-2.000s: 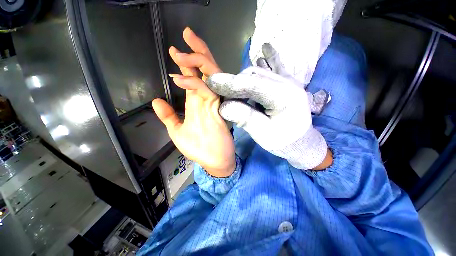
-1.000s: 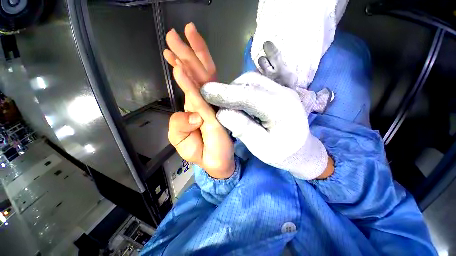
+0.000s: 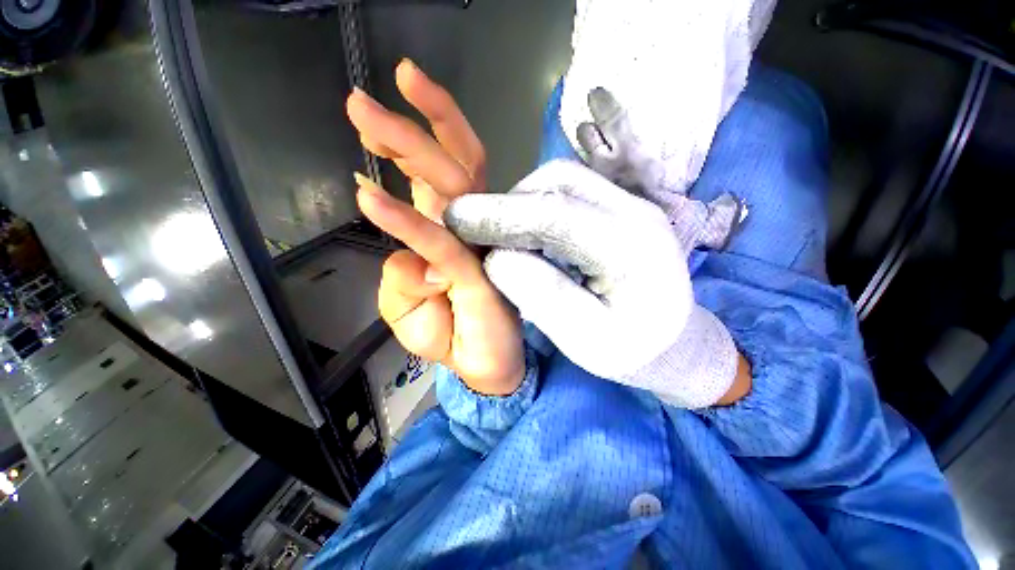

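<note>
My left hand point(image 3: 440, 251) is bare and empty. Its fingers are spread and its thumb is folded over the palm. My right hand point(image 3: 601, 273) wears a white knit glove with greyish fingers. Its fingertips pinch the outer edge of my left hand near the base of the fingers. A loose white glove with grey fingertips point(image 3: 623, 145) lies limp on my lap, partly hidden behind my right hand. It lies against a bulky white cloth point(image 3: 668, 67) over my leg.
A shiny steel bench panel point(image 3: 145, 212) with a metal edge stands at the left. A round black unit point(image 3: 39, 22) is at the top left corner. Dark frame bars point(image 3: 929, 184) stand at the right. My blue smock point(image 3: 579, 479) fills the bottom.
My left hand has turned from palm up to more edge-on, its thumb has folded in, and its fingers have spread again. My right hand stays against its edge, slightly lower.
</note>
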